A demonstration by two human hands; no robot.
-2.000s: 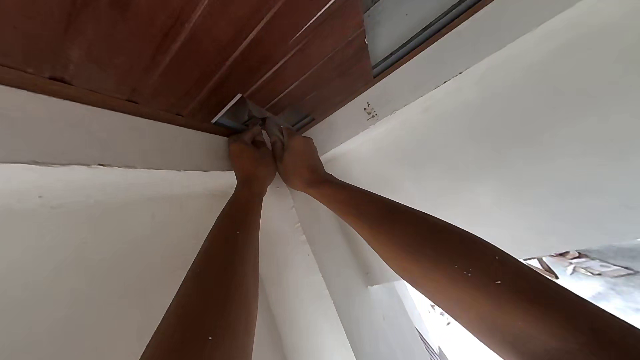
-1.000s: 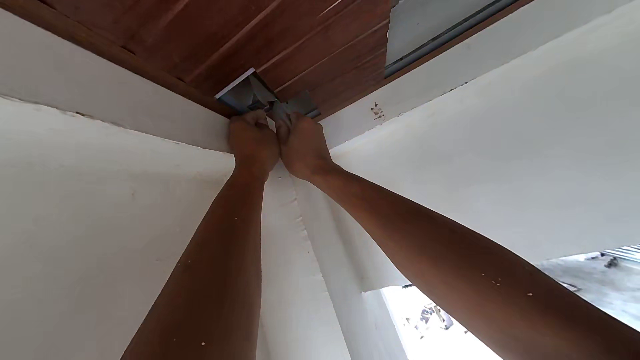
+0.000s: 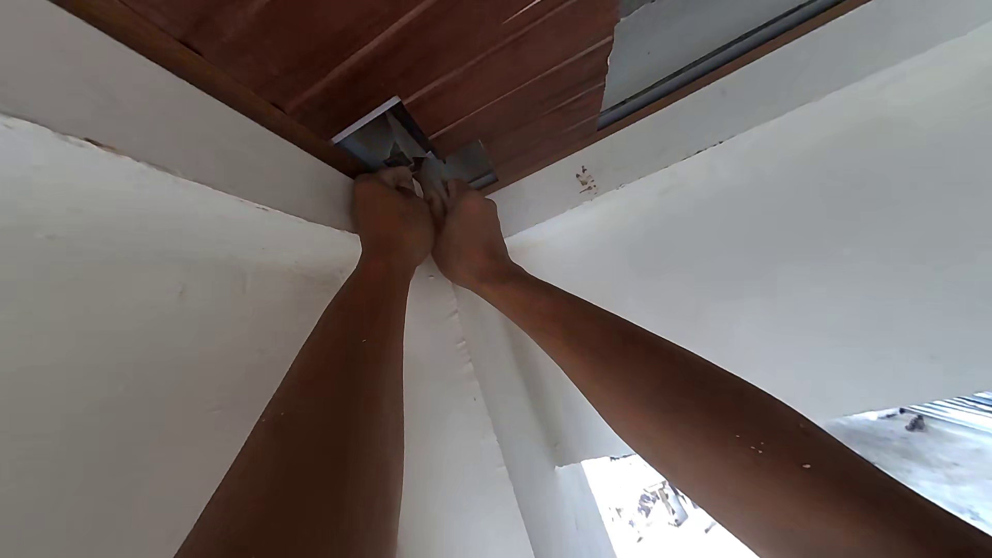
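Note:
Both arms reach up to the corner where a reddish-brown ceiling panel (image 3: 465, 70) meets two white walls. My left hand (image 3: 391, 217) is closed around the near edge of a thin grey sheet piece (image 3: 370, 141), its fingertips mostly hidden. Right beside it, my right hand (image 3: 470, 236) pinches a crumpled grey part of what looks like the same material. A second grey flap (image 3: 469, 164) lies against the panel above my right hand. Whether the grey parts form one piece, I cannot tell.
A brown trim strip (image 3: 232, 85) edges the ceiling on the left. At the upper right, an opening in the panel shows a grey metal channel (image 3: 690, 68). A white wall beam (image 3: 744, 232) runs along the right, above a bright opening (image 3: 659, 504).
Above my left hand, more of the grey sheet shows than two seconds ago. Both hands stay close together at the corner. The view has shifted somewhat.

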